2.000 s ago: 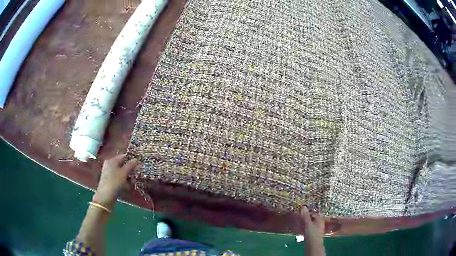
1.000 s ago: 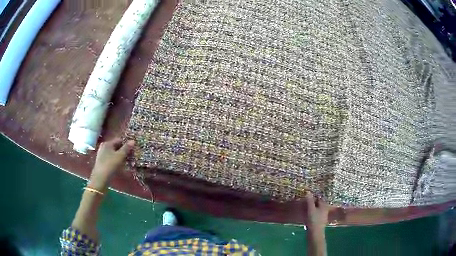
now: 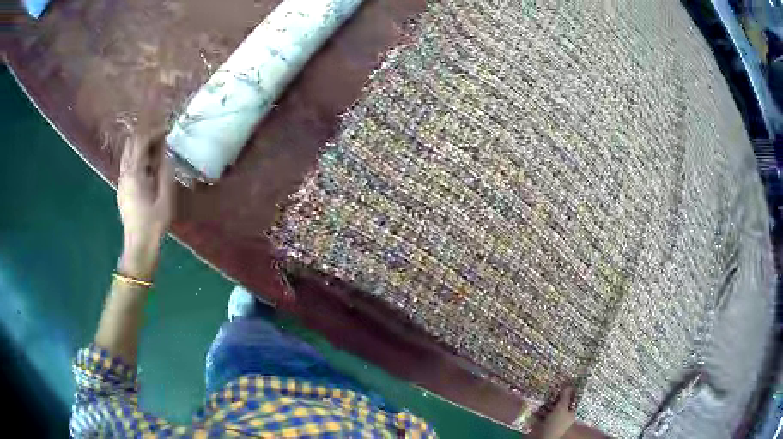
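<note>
The tweed-like fabric (image 3: pixel 481 197) with multicoloured flecks lies spread over the table, its frayed left edge and near edge showing. A white roll (image 3: pixel 249 90) with stray dark threads lies on the bare table left of the fabric. My left hand (image 3: pixel 144 184) is at the table's near left rim, beside the roll's near end, off the fabric; its fingers are blurred, and whether it touches the roll or holds anything cannot be told. My right hand (image 3: pixel 556 417) is at the fabric's near edge, partly cut off by the picture's bottom; its grip is unclear.
The reddish-brown table (image 3: pixel 103 51) has a curved-looking pale rim and loose threads. The end of a pale blue tube (image 3: pixel 36 7) shows at the top left. Fabric is bunched in folds at the lower right. Green floor lies below, with my foot near the table. Dark equipment stands at the far right.
My left hand has left the fabric corner and moved left and away to beside the roll's end. My right hand remains at the near edge. The view has turned and shifted.
</note>
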